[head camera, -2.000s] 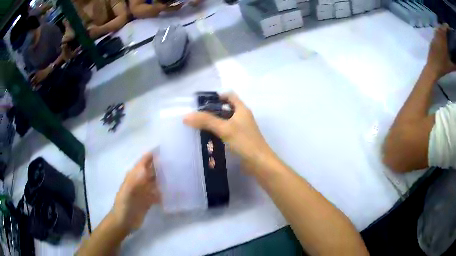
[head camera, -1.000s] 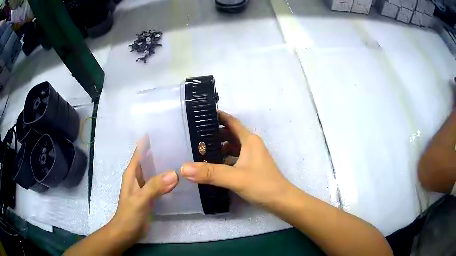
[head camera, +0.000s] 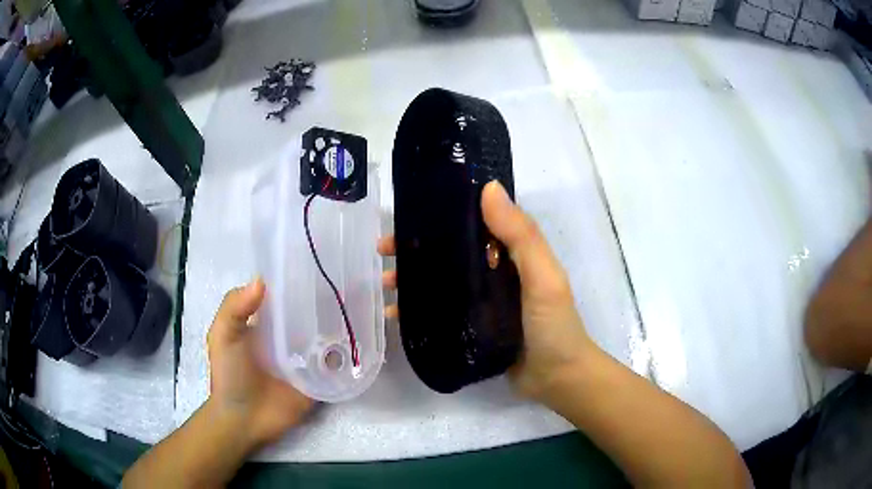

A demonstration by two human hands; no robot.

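Note:
A frosted translucent tank (head camera: 282, 239) stands upright in front of me, its recessed side facing me. A small black fan (head camera: 334, 165) with a blue-and-white label sits at its far end. A red and black fan lead (head camera: 325, 272) runs down to the near end, beside a round hole. My left hand (head camera: 250, 368) grips the tank from the left and below. My right hand (head camera: 540, 296) holds the glossy black oval base (head camera: 445, 239) just right of the tank, apart from it. A brassy dot shows on the base's side. Some right fingers are hidden behind the base.
Small dark parts (head camera: 284, 88) lie in a pile at upper left. Black round-cornered housings (head camera: 96, 229) are clustered at left by a green post (head camera: 129, 86). Grey-white boxes (head camera: 779, 19) are at far right. Another person's arm (head camera: 846, 301) is at the right edge. A dark-based unit (head camera: 446, 10) is cut off at top.
The tank and black base were together and are now apart. The base has turned its glossy face towards me and moved right. The tank's recessed side, fan and lead now show.

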